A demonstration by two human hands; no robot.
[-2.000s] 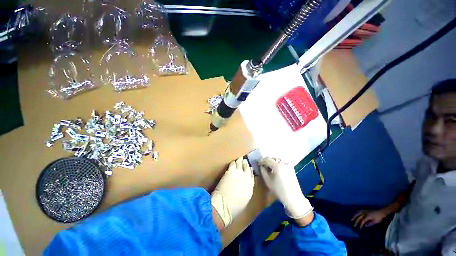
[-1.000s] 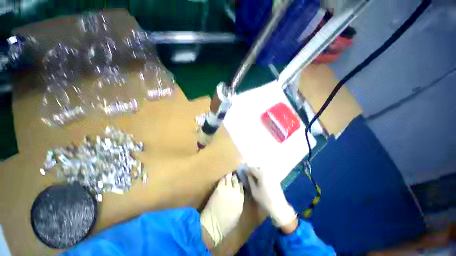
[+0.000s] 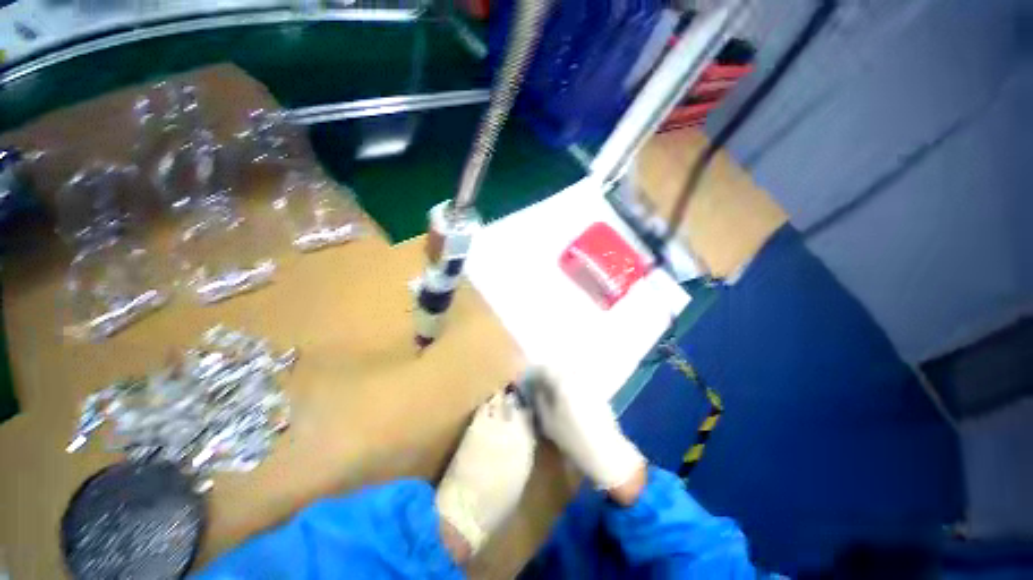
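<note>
My left hand (image 3: 491, 462), in an off-white glove, rests at the right edge of the brown cardboard. My right hand (image 3: 580, 428), also gloved, is against it. A small dark workpiece (image 3: 523, 392) shows between the fingertips, mostly hidden and blurred. Both hands seem to hold it. Silver metal fittings (image 3: 204, 402) lie in a loose heap to the left. A round black dish (image 3: 134, 527) of tiny screws is below the heap, cut off by the bottom edge. A power screwdriver (image 3: 440, 278) hangs point down above the cardboard.
Clear plastic bags (image 3: 232, 280) with silver pieces stand in rows at the far left. A red tray (image 3: 606, 264) lies on a white surface (image 3: 555, 329) at the right. A small metal pile is partly behind the screwdriver. A black cable (image 3: 736, 119) hangs at upper right.
The camera view has turned, so the bench appears lower and further left. The person at the right is out of view. Both hands stay together at the small workpiece.
</note>
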